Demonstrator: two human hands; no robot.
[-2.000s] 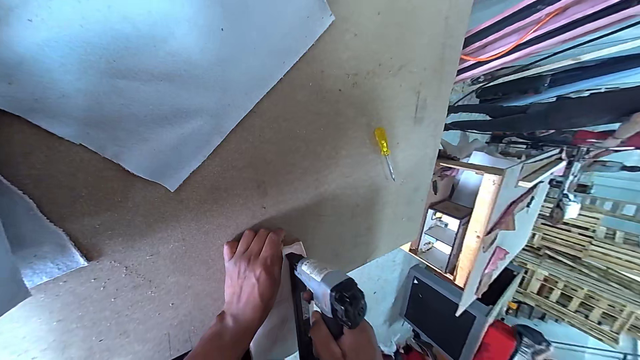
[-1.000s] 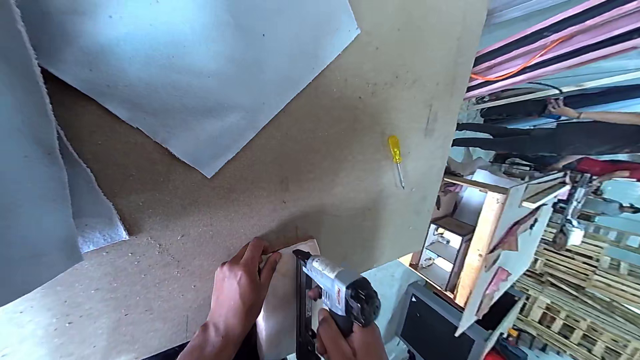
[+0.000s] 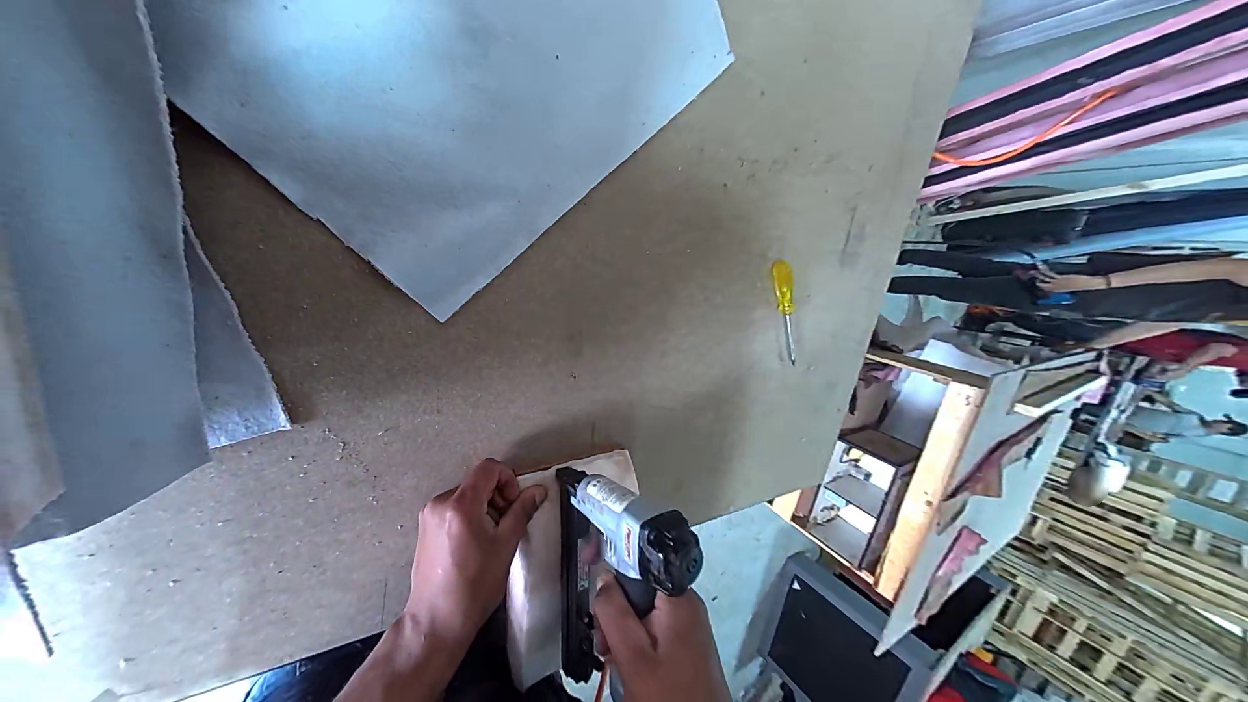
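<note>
My right hand (image 3: 655,629) grips the handle of a grey and black pneumatic stapler (image 3: 624,531). The stapler's nose rests on the top end of a narrow piece covered in pale material (image 3: 534,595), which lies at the near edge of the fibreboard table. Fingers and thumb of my left hand (image 3: 468,546) pinch the covering's edge at the upper left of that piece, just left of the nose. A screwdriver with a yellow handle (image 3: 783,288) lies on the table, up and to the right.
Grey fabric sheets (image 3: 448,127) cover the upper left of the table (image 3: 585,370). Right of it stand a wooden frame cabinet (image 3: 926,487), a dark-screened monitor (image 3: 829,643) and stacked pallets (image 3: 1160,526). People are in the right background, one with an extended arm (image 3: 1160,273).
The narrow piece shows more fully beside the stapler. My left hand's fingers, flat at first, have curled to pinch its edge. A background person's arm has come into view.
</note>
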